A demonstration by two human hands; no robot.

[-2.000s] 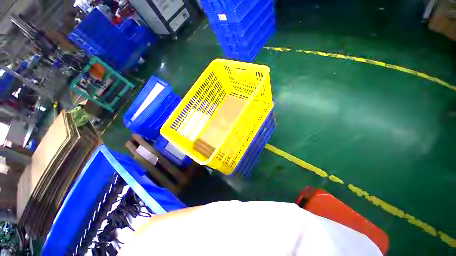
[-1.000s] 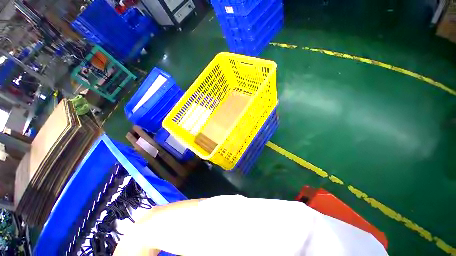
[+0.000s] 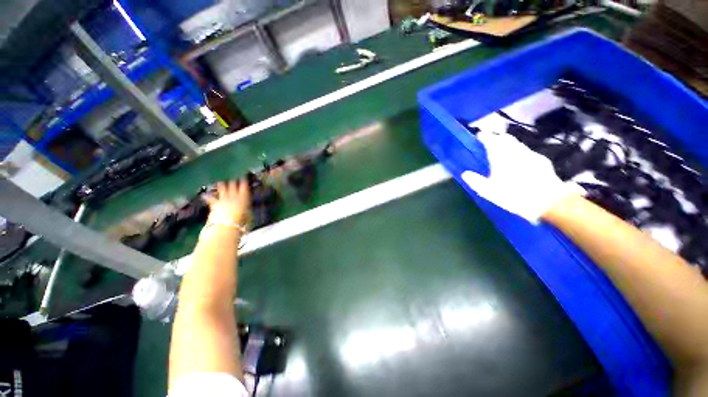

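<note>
My left hand, bare with a bracelet, reaches over the conveyor belt and touches or hovers at a row of black power adapters; blur hides whether it grips one. My right hand, in a white glove, lies at the near rim of the blue bin, fingers at the edge; whether it holds anything is unclear. Inside the bin, black adapters with cords lie over a white liner. Another black adapter lies on the green bench beside my left forearm.
A pale rail separates bench and belt. A clear bottle lies by the grey post. A brown bottle stands beyond the belt. Cardboard with parts is at the far side. Dark clothing shows lower left.
The view has swung from the floor and yellow crate to the conveyor and bench. Both hands are now visible; before, mainly a white sleeve and part of an arm showed.
</note>
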